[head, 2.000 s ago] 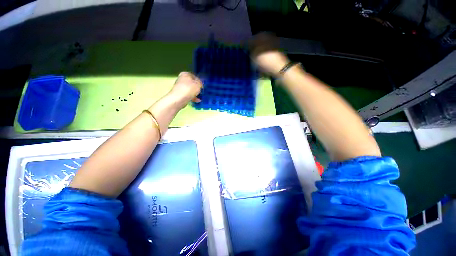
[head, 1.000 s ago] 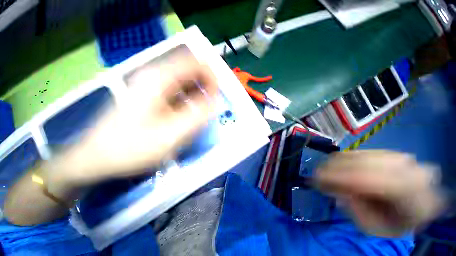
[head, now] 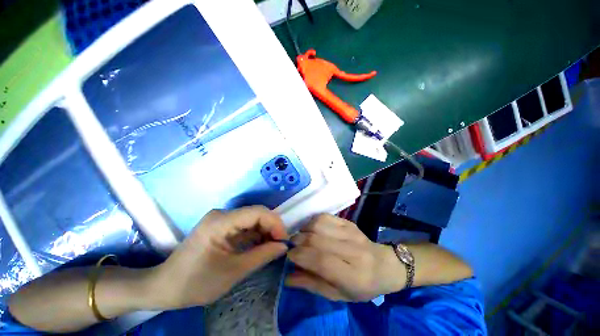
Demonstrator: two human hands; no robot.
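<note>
My left hand (head: 227, 256) and my right hand (head: 335, 256) meet fingertip to fingertip over the near edge of the white tray (head: 335, 187). A tiny dark piece (head: 289, 243) shows between the fingertips; what it is I cannot tell. Just beyond lies a blue-grey tablet back cover (head: 217, 177) in its tray pocket, with a dark rounded camera block (head: 285, 173) at its near right corner. Wrinkled clear film (head: 154, 79) covers the upper part of the cover. A second cover (head: 59, 177) lies in the pocket to the left.
An orange air gun (head: 329, 88) lies on the green work surface (head: 460, 59), its metal end over a white paper slip (head: 388, 121). A blue grid tray (head: 108, 20) is at the upper left. Stacked trays (head: 490, 141) and dark panels (head: 427, 203) stand beside the bench.
My left hand has moved back from over the tray and my right hand has come in from the right; their fingertips now meet. The view has turned right, away from the green mat and blue box.
</note>
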